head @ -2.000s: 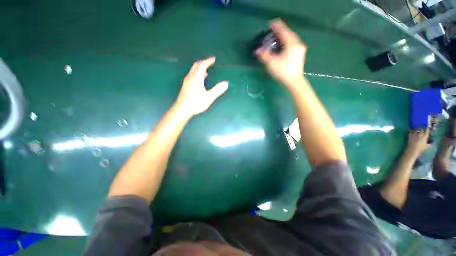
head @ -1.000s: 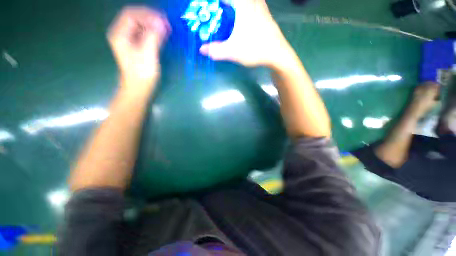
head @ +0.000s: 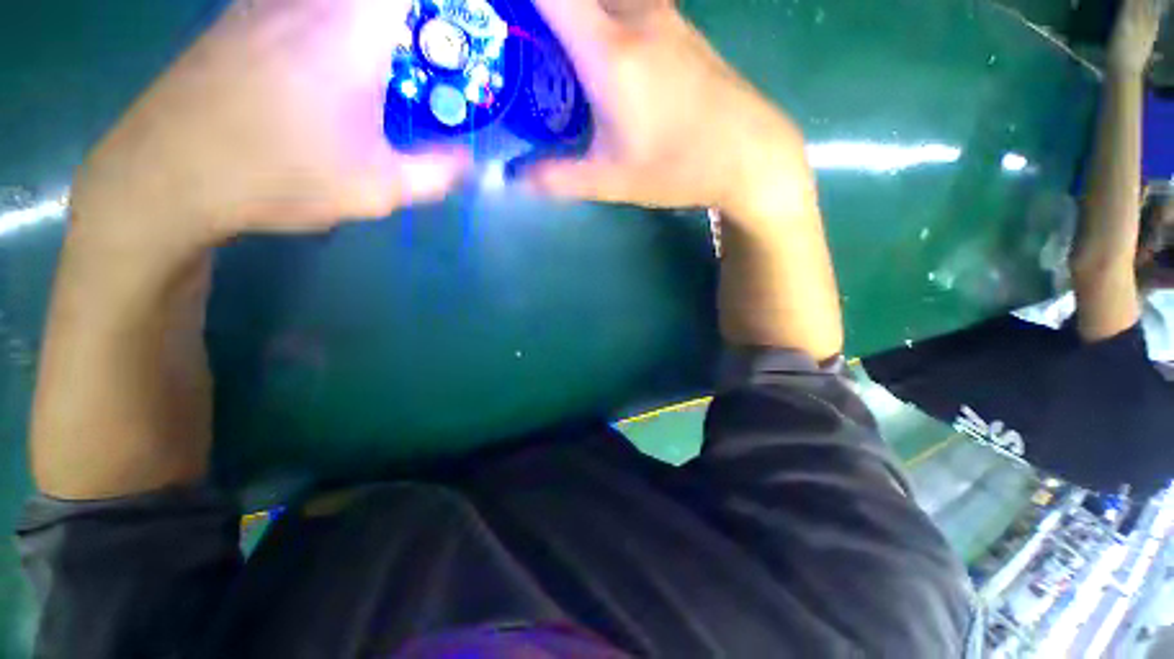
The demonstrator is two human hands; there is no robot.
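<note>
A lit circuit board (head: 447, 64) glows blue and white at the top of the view, left of centre. A black round end part (head: 556, 90) with pale marks is right beside it, blue in the glow. My left hand (head: 277, 122) is closed round the left side of the lit part, its fingers overexposed. My right hand (head: 670, 116) holds the end part from the right. Both hands are cut off by the top edge. Whether the two parts are joined cannot be told.
The glossy green bench (head: 515, 335) lies under my hands. At the right, another person in a black shirt (head: 1017, 399) reaches an arm up towards the top edge. A blue bin (head: 1160, 152) is partly visible at the right edge. Green floor with yellow lines shows below the bench.
My left hand has moved right and come onto the lit part. The board has tilted and shifted left, and the end part now shows beside it. The other person's arm has gone up.
</note>
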